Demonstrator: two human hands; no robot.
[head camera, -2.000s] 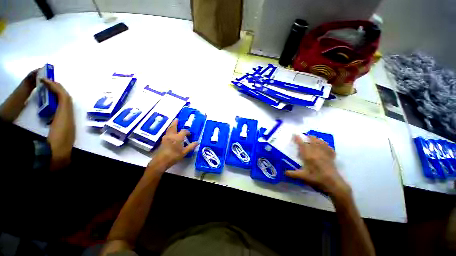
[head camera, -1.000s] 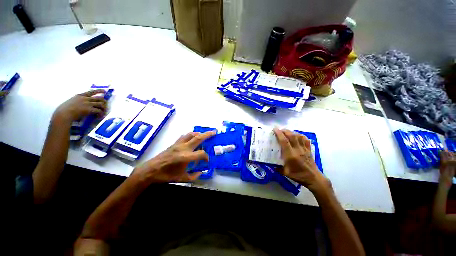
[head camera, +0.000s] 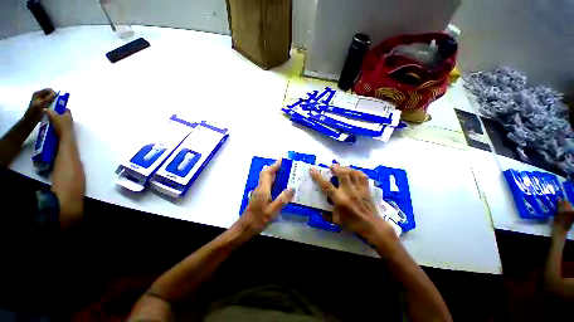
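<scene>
A white and blue retail box (head camera: 306, 187) lies sideways over several blue trays (head camera: 398, 182) in front of me. My left hand (head camera: 267, 202) grips the box's left end, where a blue edge shows between thumb and fingers. My right hand (head camera: 352, 198) lies on the box's upper face with fingers spread. A white coil shows in the tray at the right. The box hides most of the trays under it; whether a tray is inside it cannot be seen.
Two filled window cartons (head camera: 182, 162) lie at left. Flat empty boxes (head camera: 346, 113) lie beyond, before a red bag (head camera: 409, 69) and black bottle (head camera: 354, 61). Another person's hands (head camera: 53, 113) hold a box at far left. Another hand (head camera: 563, 214) touches trays at far right, near a cable heap (head camera: 522, 113).
My left hand has closed on the box's left end, and the box has moved left over the trays. The neighbour at left has taken one carton from the row.
</scene>
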